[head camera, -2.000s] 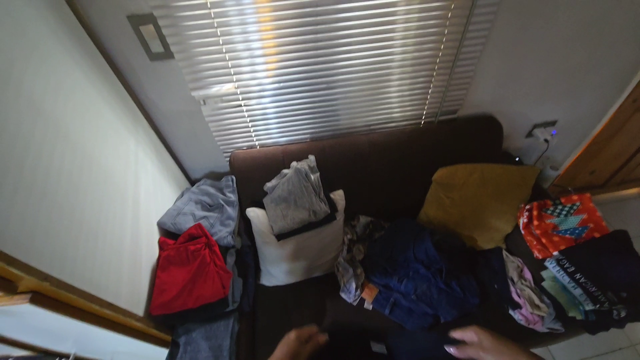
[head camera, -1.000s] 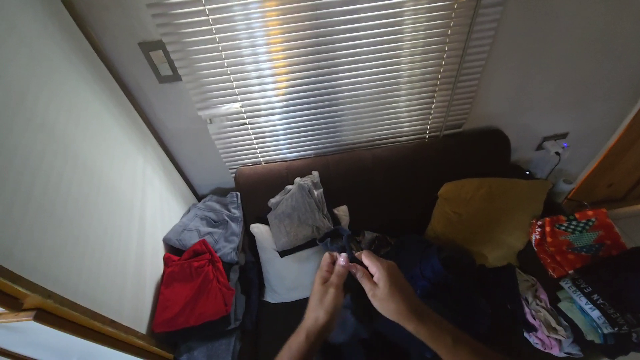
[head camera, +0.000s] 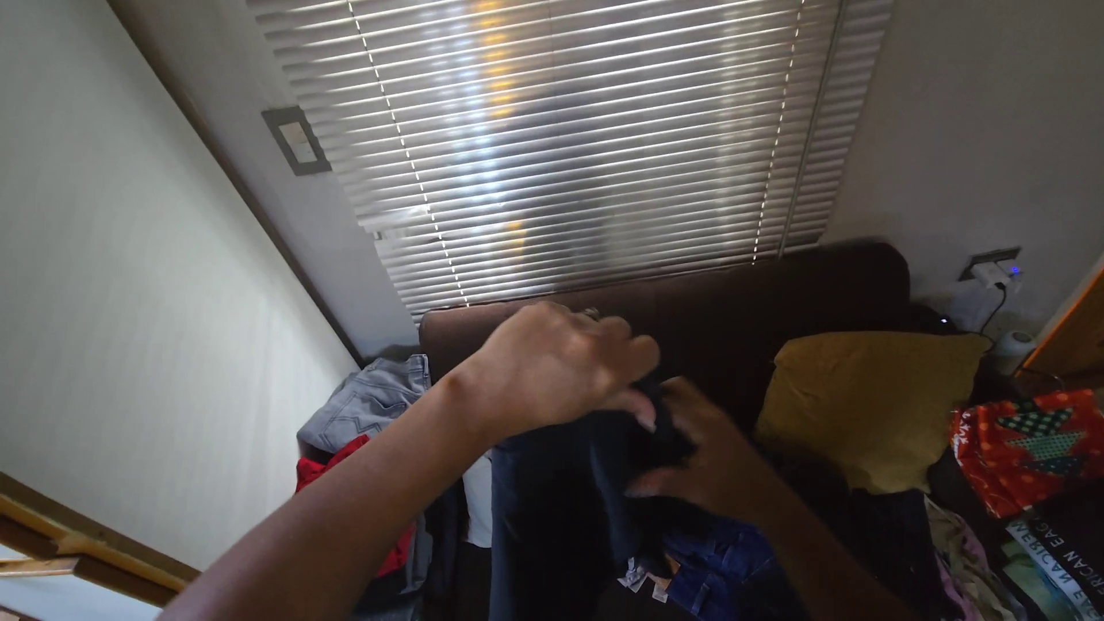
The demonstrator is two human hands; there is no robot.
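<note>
A dark garment (head camera: 552, 509) hangs from my two hands over the middle of the brown sofa. My left hand (head camera: 569, 366) is raised, its fingers closed on the upper edge of the cloth. Just below and to the right, my right hand (head camera: 707, 457) grips the same cloth between thumb and fingers. Behind the garment, a white cushion (head camera: 478, 500) shows only as a strip. Blue denim clothing (head camera: 733, 565) lies on the sofa below my right hand, partly covered by my forearm.
Folded grey jeans (head camera: 366, 405) and a red garment (head camera: 332, 461) lie at the left. A mustard cushion (head camera: 862, 405), a red patterned cloth (head camera: 1035, 444) and more folded clothes are at the right. Behind the sofa (head camera: 819, 289) hang window blinds (head camera: 586, 155); a charger (head camera: 992, 274) is plugged into the wall.
Two seconds ago my hands were low at the frame's bottom edge. They came together over the sofa and now hold the dark garment up, hiding much of the white cushion.
</note>
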